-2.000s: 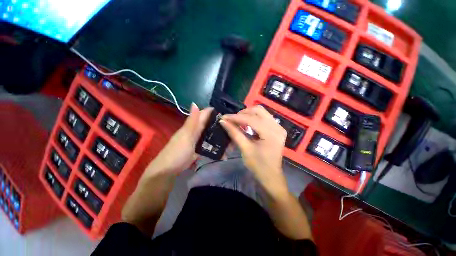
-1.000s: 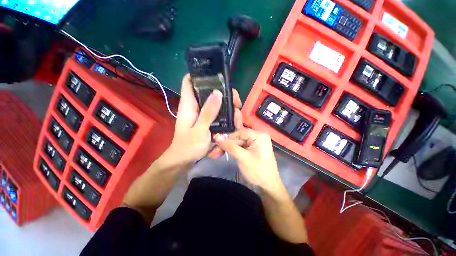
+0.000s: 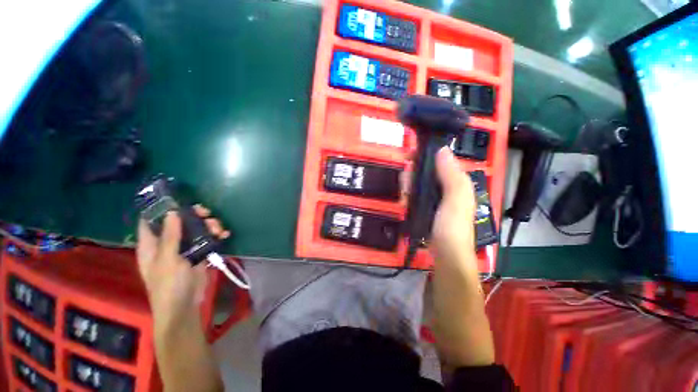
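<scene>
My left hand point(image 3: 170, 237) holds a black keypad phone point(image 3: 177, 220), back up, at the bench's front edge on the left. A white cable plug point(image 3: 214, 260) is in the phone's near end. My right hand point(image 3: 453, 184) grips the handle of a black barcode scanner point(image 3: 432, 115), its head pointing away over the red phone tray point(image 3: 312, 138). The tray holds several phones, some with blue-white screens up and some face down. Paper labels point(image 3: 381, 132) lie in two pockets. Another phone on a cable point(image 3: 482, 218) lies at the tray's near right, partly hidden by my right arm.
A second scanner point(image 3: 530, 172) and a mouse point(image 3: 574, 197) on a pale pad point(image 3: 557, 230) are right of the tray. Monitors stand at the right point(image 3: 673, 153) and upper left point(image 3: 34, 53). Stacked red trays point(image 3: 582, 329) are below the bench; another phone tray point(image 3: 53, 295) is at lower left.
My left hand has moved left with the phone, now with a white plug visible in it. My right hand has left the phone and taken up the scanner. The view has turned right.
</scene>
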